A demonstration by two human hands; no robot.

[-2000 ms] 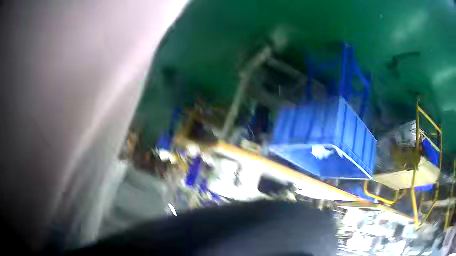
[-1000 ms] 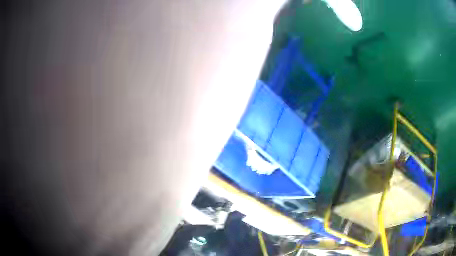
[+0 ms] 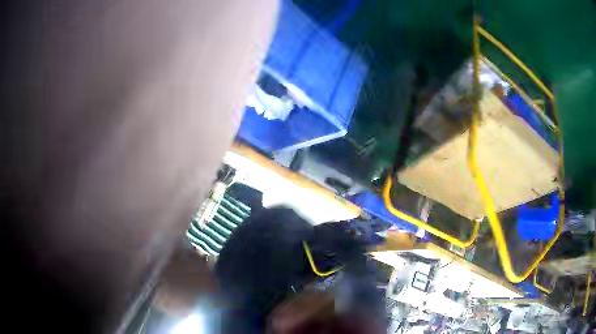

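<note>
Neither of my hands can be made out. A large pale, blurred surface [image 3: 131, 130], skin or cloth, covers the left side of the view and hides what is behind it. A blue tote bin [image 3: 327, 72] is tilted in the picture at the upper middle, partly covered by the blur, with white soft pieces [image 3: 271, 104] inside. A yellow-framed trolley [image 3: 490, 196] stands to its right with a flat tan board or carton [image 3: 483, 156].
A white worktable with an orange-brown edge [image 3: 294, 176] runs below the bin. A dark, blurred shape [image 3: 264, 251], possibly a person, is at the bottom, near green-and-white striped cloth [image 3: 219, 225]. More cluttered tables [image 3: 451, 277] are lower right. The floor [image 3: 418, 32] is green.
The view has shifted: the bin and trolley now sit higher in the picture. The striped cloth and more of the lower-right tables have come into view. The pale blur still covers the left.
</note>
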